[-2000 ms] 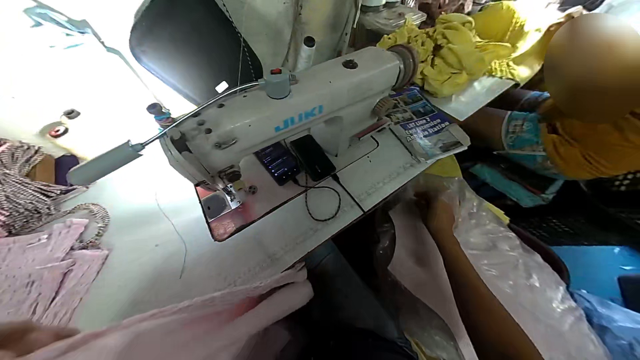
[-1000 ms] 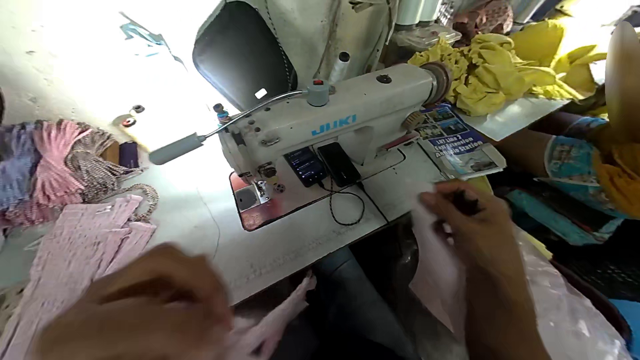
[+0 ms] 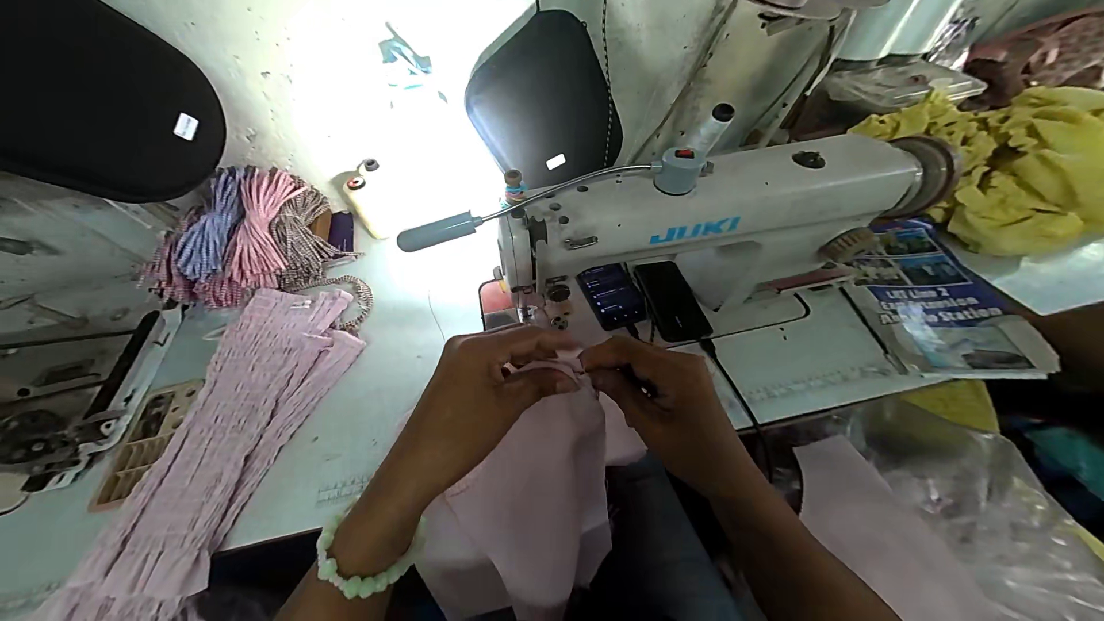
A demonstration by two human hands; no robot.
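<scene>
My left hand (image 3: 496,384) pinches the top edge of a pink fabric piece (image 3: 543,492), a beaded bracelet on its wrist. Close beside it, almost touching, my right hand (image 3: 660,388) grips the same edge. The fabric hangs from both hands over the table's front edge and my lap. Just behind the hands stands a white Juki sewing machine (image 3: 733,198), its needle area partly hidden by them. Two smartphones lie on its bed, a lit one (image 3: 611,296) and a dark one (image 3: 673,302). Gathered pink strips (image 3: 250,414) lie to the left.
Bundles of coloured cord (image 3: 250,224), thread spools (image 3: 366,203) and a compartmented wooden tray (image 3: 142,448) are at the left. A lamp on a bent arm (image 3: 440,231) crosses before the machine. Yellow fabric (image 3: 1026,172), a printed booklet (image 3: 940,302) and a plastic bag (image 3: 975,500) are at the right.
My hands, apart one second ago, have come together before the needle area with the pink fabric between them. Two seconds ago my right hand was down at the plastic bag. The view has shifted.
</scene>
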